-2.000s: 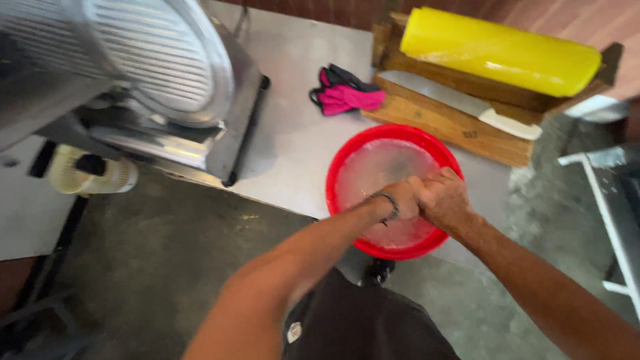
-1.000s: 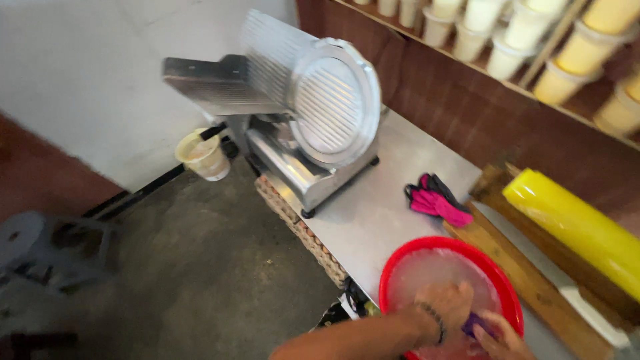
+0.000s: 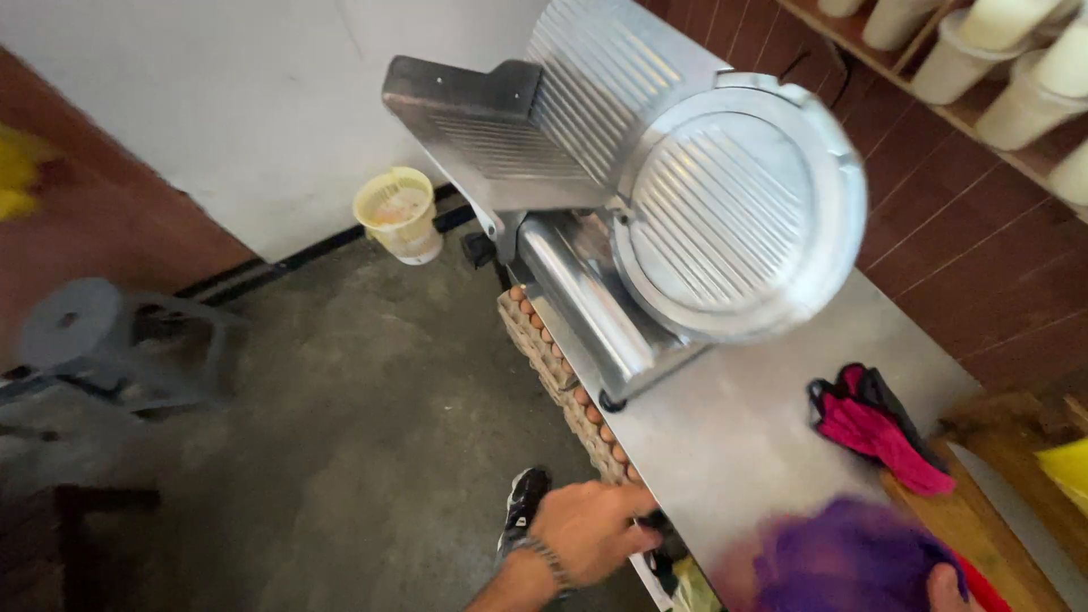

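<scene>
My left hand, with a bracelet at the wrist, is by the steel table's front edge, its fingers apart and nothing plainly held in them. At the bottom right, my right hand holds a blurred, bunched purple cloth; only part of that hand shows. Behind the cloth, a bit of the red basin shows. Pink and black gloves lie on the steel table. A metal meat slicer stands farther along it.
Egg trays sit below the table's edge. A yellowish basket stands by the wall, and a grey stool is at the left. A wooden board with a knife blade is at the right. Shelves hold pale tubs.
My hands were together over the red basin. They are now apart: the left has moved to the table's edge, and the purple cloth is lifted in the right. The view has swung left.
</scene>
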